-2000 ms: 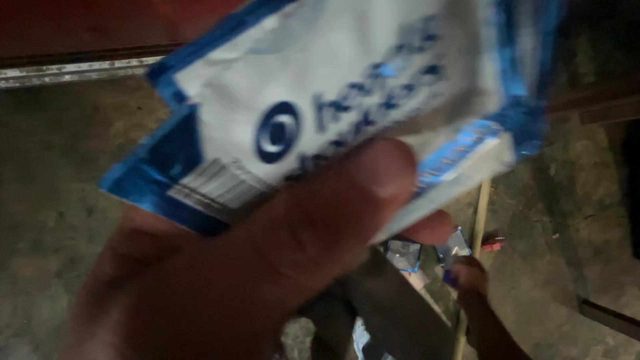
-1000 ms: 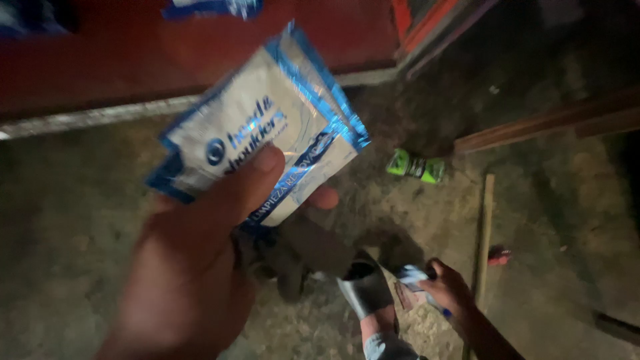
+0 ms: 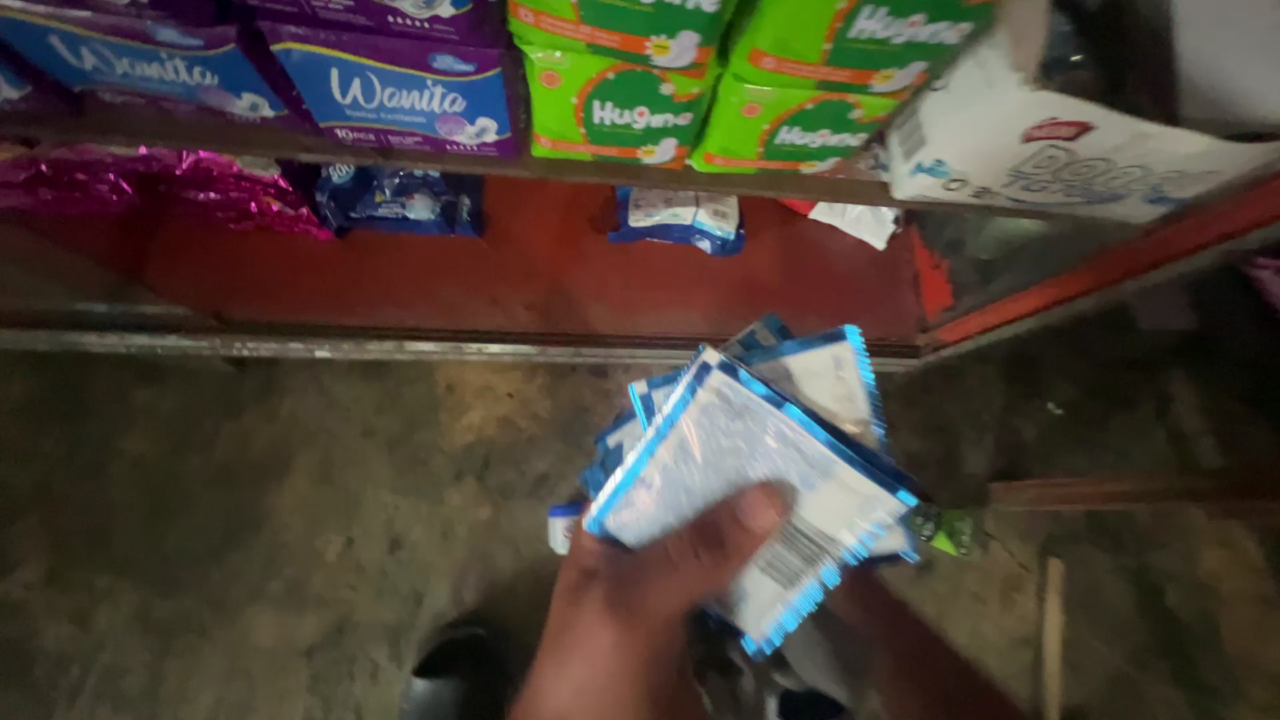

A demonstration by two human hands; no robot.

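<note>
My left hand (image 3: 665, 580) grips a fanned stack of white and blue shampoo sachets (image 3: 720, 450), its thumb across the top one, near a printed barcode. The sachets overlap at different angles, in front of the shelf's lower edge. My right hand (image 3: 875, 600) reaches up from the lower right behind the stack; only the wrist and forearm show, and its fingers are hidden. A small white thing with a blue top (image 3: 563, 527) shows just left of the stack, partly covered.
Purple Wanita pad packs (image 3: 390, 95) and green Hugme packs (image 3: 620, 105) fill the upper shelf. Blue packs (image 3: 680, 215) lie on the red lower shelf (image 3: 520, 290). A green packet (image 3: 945, 530), a wooden stick (image 3: 1053, 640) and a dark shoe (image 3: 455, 670) are at floor level.
The view has shifted to show more shelving. The sachets, earlier a tighter bundle, are now fanned out. My right hand, lower right before with a small blue and white item, has come up behind them.
</note>
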